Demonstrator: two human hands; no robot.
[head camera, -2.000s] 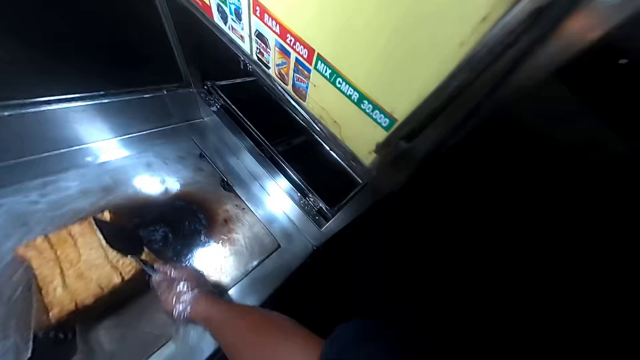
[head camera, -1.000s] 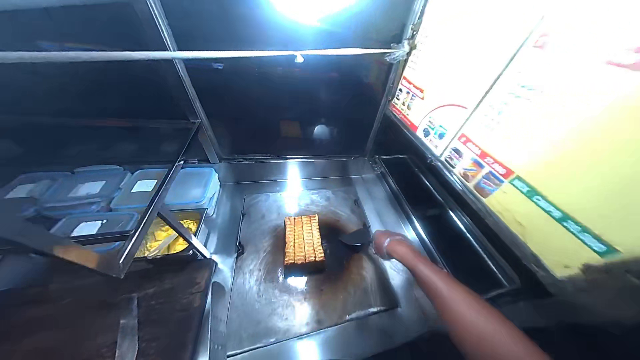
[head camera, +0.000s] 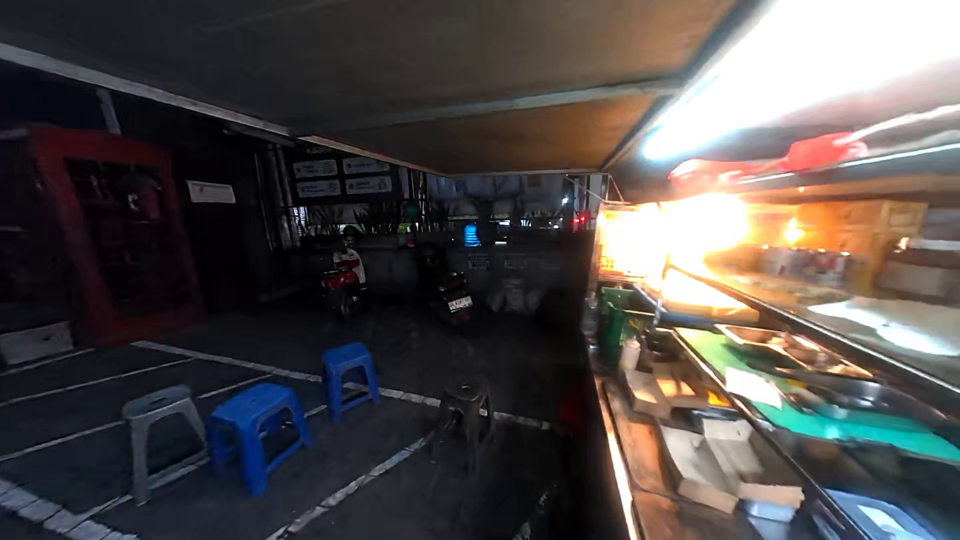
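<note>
Neither my left hand nor my right hand shows in the head view at this moment, and whatever they hold is hidden. On the right runs a food stall's counter. Open cardboard boxes (head camera: 694, 465) lie on its lower shelf. Beyond them stand a pale bottle (head camera: 631, 354) and a green plastic container (head camera: 616, 322). A green surface (head camera: 840, 420) above the boxes bears metal trays (head camera: 795, 351), blurred in part. A lidded plastic container (head camera: 877, 517) is at the bottom right.
Blue plastic stools (head camera: 259, 435), a grey stool (head camera: 165, 405) and a dark stool (head camera: 466, 397) stand on the marked pavement at the left and middle. Parked motorcycles (head camera: 345, 281) and a red cabinet (head camera: 116, 232) are farther back. A bright lamp (head camera: 720, 82) hangs under the stall roof.
The view has swung far away from the griddle. The browned slab of food, the spatula and the hand on it, seen in the earlier frames, are out of view.
</note>
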